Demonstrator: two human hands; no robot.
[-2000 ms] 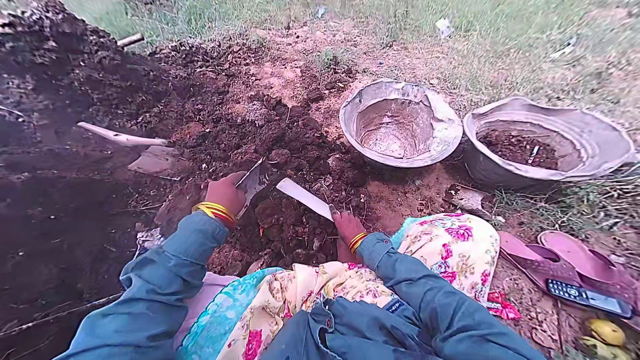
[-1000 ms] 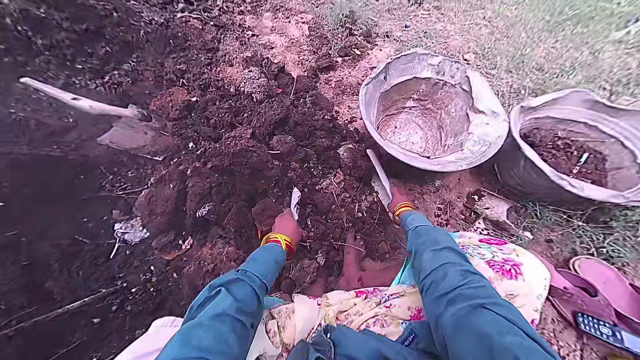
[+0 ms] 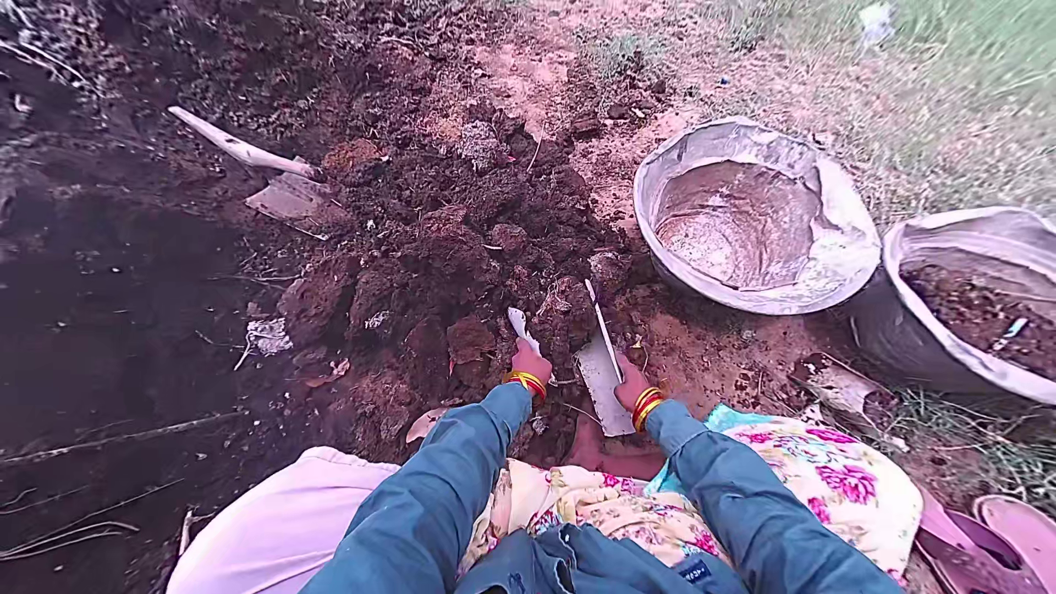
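Dark clumpy soil (image 3: pixel 462 239) lies heaped in front of me. My left hand (image 3: pixel 530 363) is closed around a small pale flat piece (image 3: pixel 520 323) whose material I cannot tell, its tip over the near side of the heap. To its right, my right hand (image 3: pixel 631 384) grips a flat pale plate (image 3: pixel 605 388) by its upright edge; the plate's broad face is tilted toward me, low over the soil near my bare foot (image 3: pixel 606 454). Yellow and red bangles circle both wrists.
A worn basin (image 3: pixel 742 293) with dirt-stained insides stands right of the heap, beside another basin (image 3: pixel 973 219) holding dark soil. A wooden-handled spade (image 3: pixel 293 198) lies at the left. Pink sandals (image 3: pixel 982 536) lie at lower right, grass beyond.
My right hand has turned the plate, so its broad face now shows lower down, nearer my foot. Both hands remain over the near side of the soil heap.
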